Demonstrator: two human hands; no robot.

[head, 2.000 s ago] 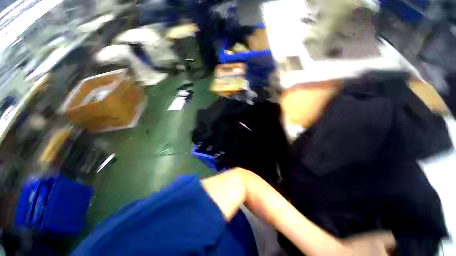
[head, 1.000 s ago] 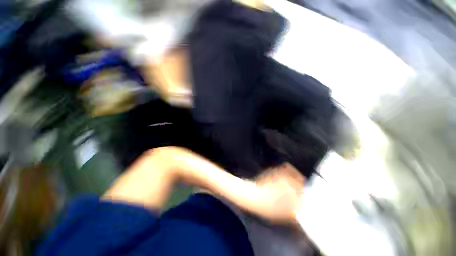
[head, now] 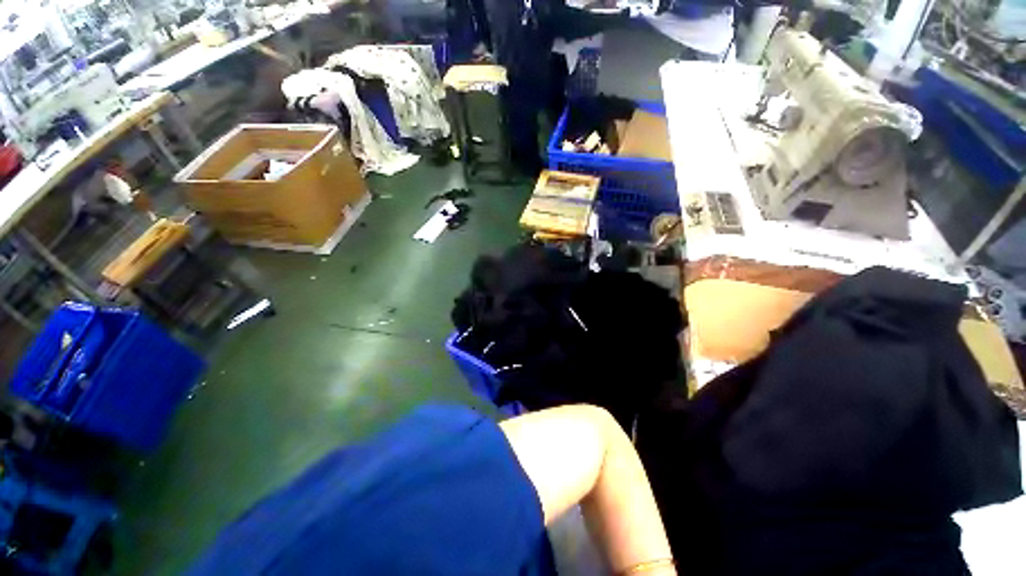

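A large black garment lies bunched over the table at the lower right and hangs down its left side. My left forearm reaches down from a blue sleeve to the bottom edge; my left hand is cut off by that edge. My right hand is out of the picture. A heap of black cloth fills a blue crate on the floor left of the garment.
A pale sewing machine stands on the white table beyond the garment. A cardboard box, blue crates and wooden stools stand on the green floor. A person in dark clothes is at the top.
The view swung right over the table, then back left to the floor and crates. My left hand, on the black garment earlier, has dropped out of the picture.
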